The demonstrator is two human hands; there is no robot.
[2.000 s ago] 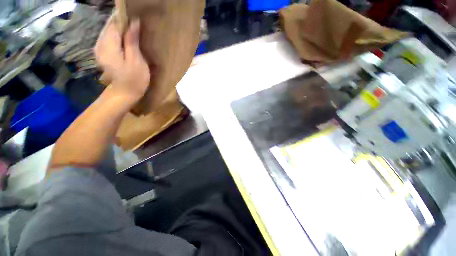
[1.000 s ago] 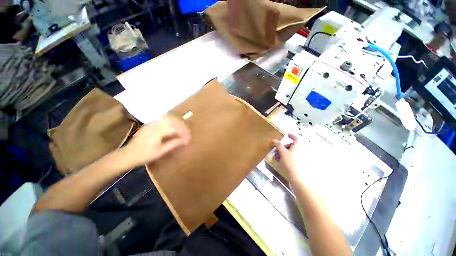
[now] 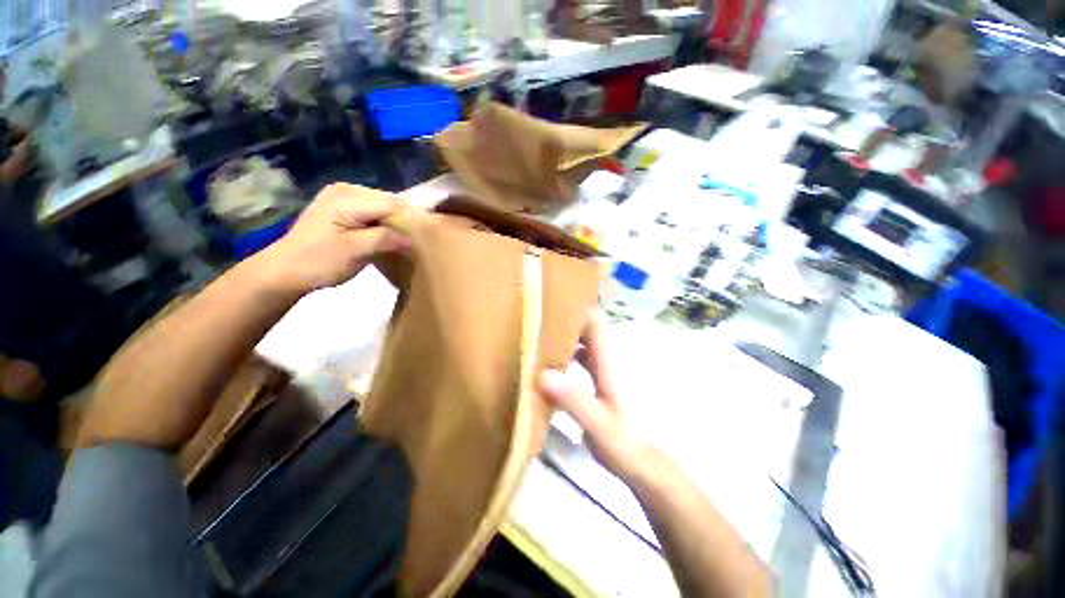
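Note:
A tan-brown bag body [image 3: 456, 339] hangs raised in front of me, over the table's near edge. Its top opening gapes slightly and looks dark inside. A pale yellow-tan bound seam [image 3: 528, 350] runs down its right part. My left hand [image 3: 350, 234] grips the top left corner between thumb and fingers. My right hand [image 3: 590, 391] is at the body's right side, thumb on the front near the seam, fingers partly hidden behind the edge. The white sewing machine head [image 3: 666, 251] stands behind the body to the right, blurred.
Another brown body [image 3: 502, 152] lies behind on the table. More brown pieces [image 3: 234, 415] lie at left. A black cable [image 3: 829, 543] lies on the white table at right. A control screen [image 3: 899, 230] and blue crate [image 3: 993, 350] are at right. Part of a person [image 3: 35, 280] shows far left.
The body has been lifted and turned from lying flat, so its bound seam and opening now show. My left hand has closed on its top corner. The view has tilted up.

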